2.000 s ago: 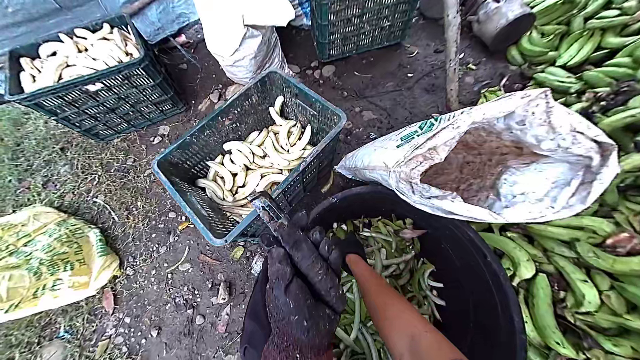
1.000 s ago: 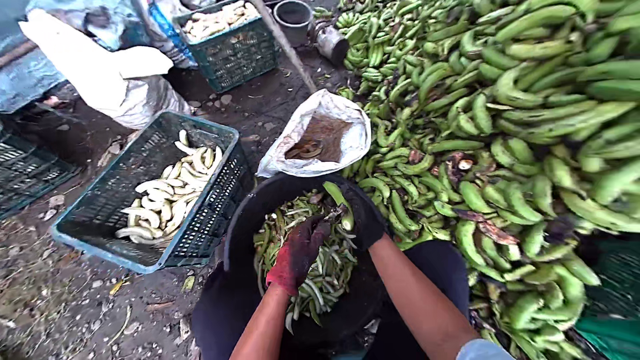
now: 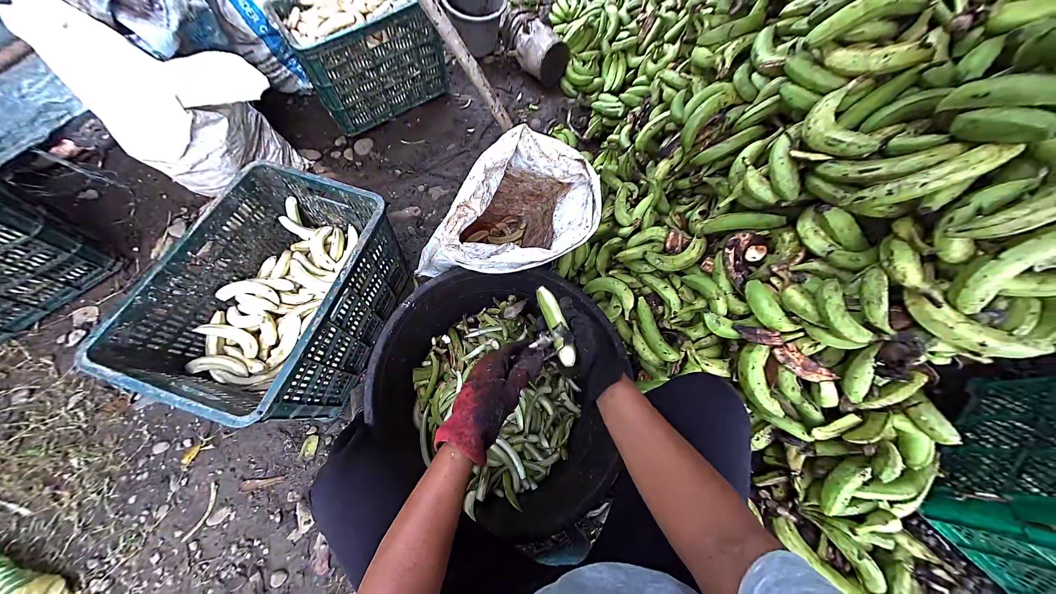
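My left hand (image 3: 492,394), in a red and black glove, is at the middle of a black tub (image 3: 388,363), its fingers closed around a small tool whose metal part (image 3: 542,340) touches a green banana. My right hand (image 3: 592,348), in a black glove, grips that partly peeled green banana (image 3: 554,325) above the tub's right side. Pale flesh shows at its ends. Strips of green peel (image 3: 528,437) fill much of the tub. Left of it, a green plastic crate (image 3: 186,396) holds peeled bananas (image 3: 272,305). The tool's kind is hidden by the fingers.
A large heap of green bananas (image 3: 825,181) lies to the right. An open white sack (image 3: 462,247) stands beyond the tub, with a pole (image 3: 466,58) behind it. Another crate (image 3: 375,78) of peeled bananas and a gray bucket (image 3: 477,29) stand farther back. Green crates (image 3: 998,462) are at lower right.
My hands have moved from near the peeled-banana crate to over the tub. A green banana is now in my right hand, and more of its pale flesh shows than a second ago. The view has swung right.
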